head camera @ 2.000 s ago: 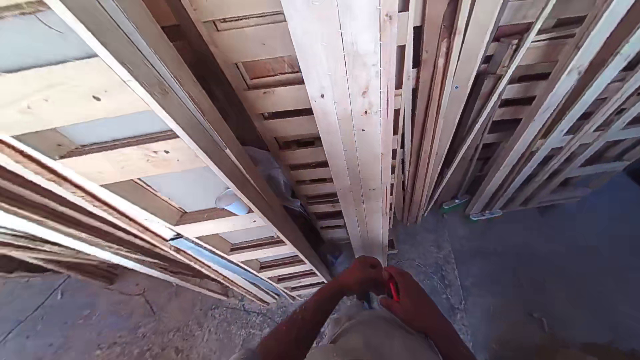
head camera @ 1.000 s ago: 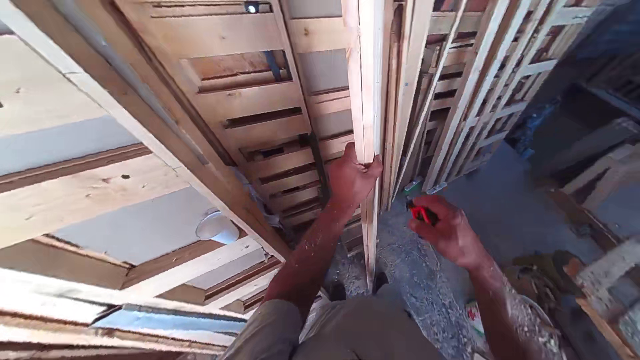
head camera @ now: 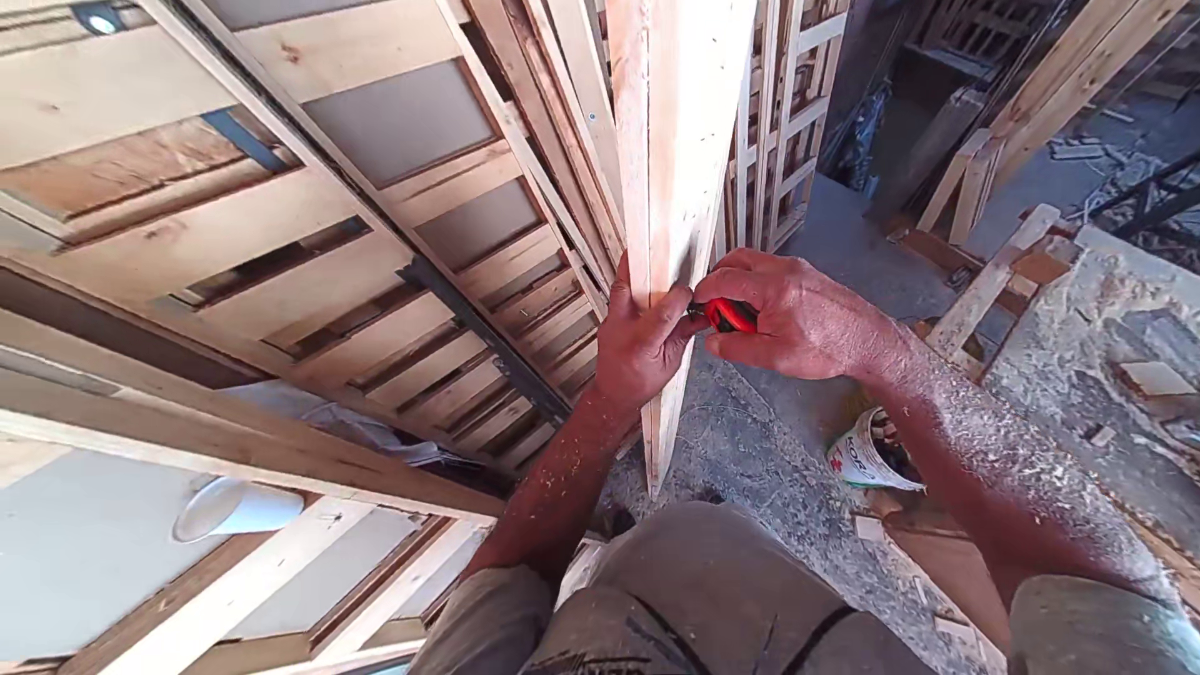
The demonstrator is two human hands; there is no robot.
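Observation:
Pale wooden boards [head camera: 689, 122] stand upright, side by side, in front of me, their lower end tapering down towards the floor. My left hand [head camera: 642, 337] is wrapped round their edge at mid-height, thumb in front. My right hand [head camera: 787, 314], its forearm dusted with sawdust, holds a small red and black tool [head camera: 729, 316] against the boards' right edge, beside the left thumb. The fingers cover most of the tool, so its kind cannot be told.
Slatted wooden frames [head camera: 319, 234] lean at the left, with a white plastic cup [head camera: 239, 509] among them. A bucket of scraps [head camera: 877, 450] stands on the floor at the right, near wood offcuts and a sawdust-covered surface [head camera: 1106, 347]. More frames [head camera: 797, 122] stand behind.
The right hand, apart from the boards a second ago, has come to their edge beside the left hand with the red tool. The view has swung to the right.

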